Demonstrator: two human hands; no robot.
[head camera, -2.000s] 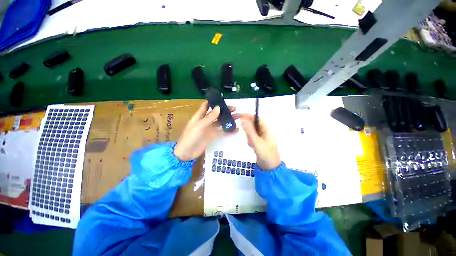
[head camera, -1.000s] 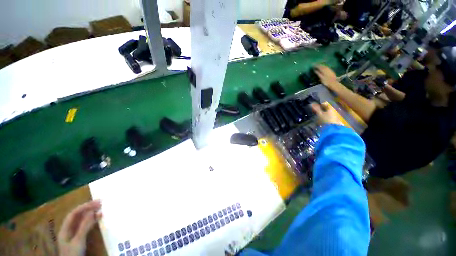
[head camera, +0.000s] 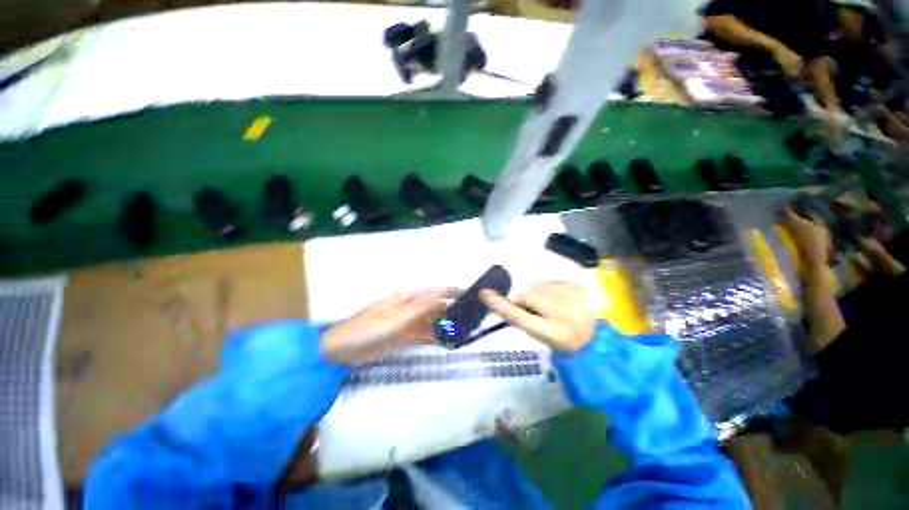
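A black device housing (head camera: 473, 307) is held tilted above the white work sheet, a small light mark at its lower left end. My left hand (head camera: 384, 327) is at its left side, fingertips against it. My right hand (head camera: 548, 313) has its fingers on the housing from the right. A thin dark stick shows under the right fingers; blur hides how it is held. The sticker sheet (head camera: 399, 428) lies below the hands with rows of small dark adhesive pieces (head camera: 468, 368). The hands partly cover the rows.
Black units line the green conveyor (head camera: 329, 139). A grey-white upright (head camera: 548, 125) stands ahead. One unit (head camera: 571, 248) lies on the white sheet's right. A clear blister tray (head camera: 723, 319) is at right, a spare sticker sheet (head camera: 28, 388) at left on cardboard (head camera: 179, 339). Another person's arm (head camera: 812, 259) is far right.
My right hand has come back from the blister tray to the middle. Both hands now meet at a black housing; my left was empty one second ago. The view has swung back left.
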